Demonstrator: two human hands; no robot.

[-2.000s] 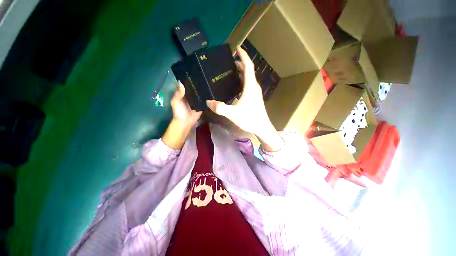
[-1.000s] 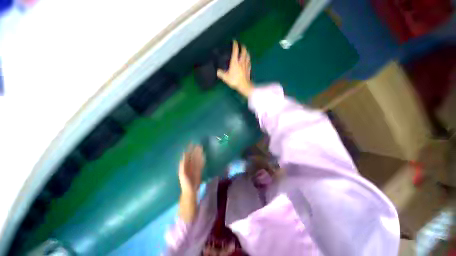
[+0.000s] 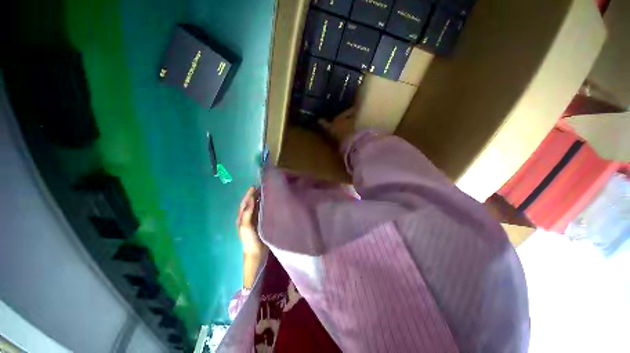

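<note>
The shipping carton (image 3: 289, 76) stands open, with rows of black gift boxes (image 3: 357, 47) with gold lettering inside. My right hand (image 3: 338, 125) reaches down into the carton beside the nearest boxes. It is in shadow, its fingertips touch or nearly touch a box, and I cannot tell if it grips one. My left hand (image 3: 248, 215) is at the green ledge's edge near the carton, partly hidden by my sleeve; its fingers are bunched and its grip is unclear. A single closed gift box (image 3: 199, 67) lies on the green work ledge (image 3: 238, 131).
A small green item (image 3: 222, 173) with a dark thin part lies on the ledge. Several black boxes (image 3: 109, 205) line the brighter green conveyor belt (image 3: 110, 117) at left, beside the pale shelf (image 3: 41, 227). Red bags or crates (image 3: 552, 180) and other cartons (image 3: 608, 134) stand at right.
My right hand has moved from the boxes on the belt down into the carton. The view has turned towards the carton. The gift box held two seconds earlier is no longer seen in my hands.
</note>
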